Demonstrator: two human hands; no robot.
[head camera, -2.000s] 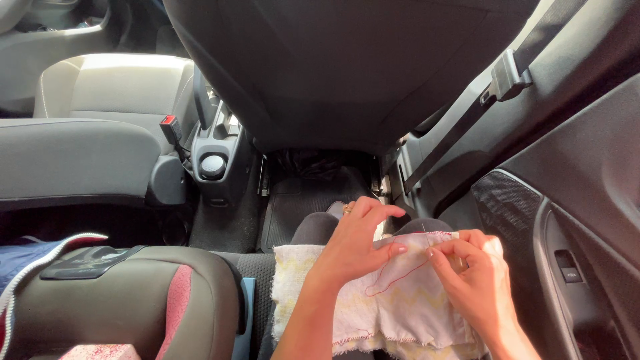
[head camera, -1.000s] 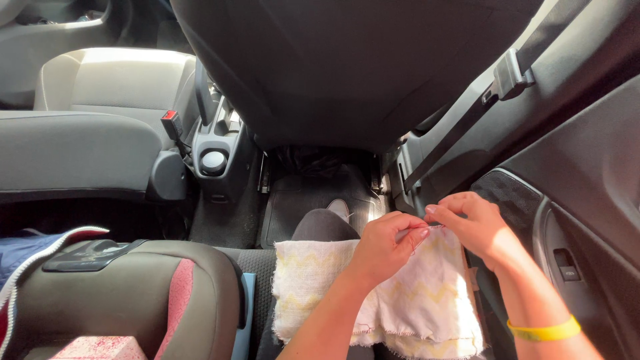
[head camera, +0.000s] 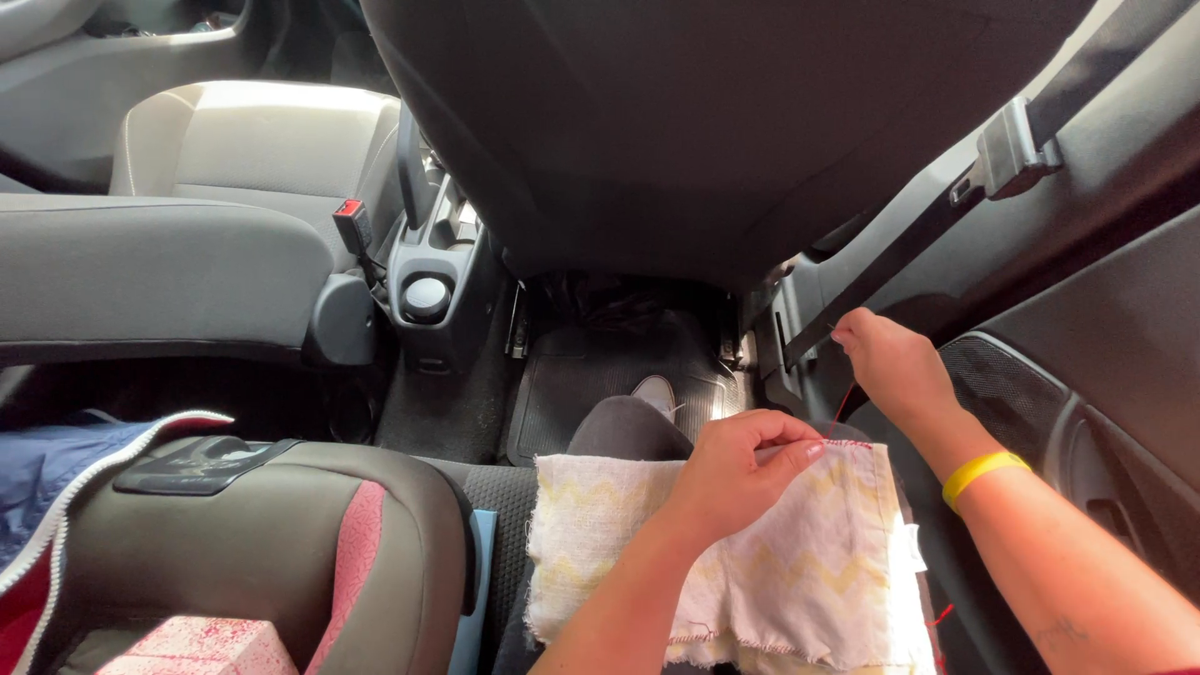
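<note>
A white cloth with yellow zigzags (head camera: 816, 553) and frayed edges lies over the lap. My left hand (head camera: 741, 473) pinches its top edge between thumb and fingers, beside a short row of dark red stitches (head camera: 853, 443). From that edge a red thread (head camera: 846, 403) runs up to my right hand (head camera: 886, 366), which is raised above and to the right of the cloth. Its fingertips are closed on a thin needle (head camera: 832, 327), of which only a tip shows. A yellow wristband (head camera: 980, 473) is around the right wrist.
A dark front seat back (head camera: 694, 141) stands ahead, with a seat belt (head camera: 891, 262) and the door panel (head camera: 1125, 347) at the right. To the left are a child's car seat (head camera: 234, 544), a blue jacket (head camera: 75, 469) and the center console (head camera: 427, 300). A shoe (head camera: 654, 392) rests on the floor mat.
My right hand has moved up and away from the cloth's edge, where both hands were together, and red thread now spans between. The left hand still holds the edge.
</note>
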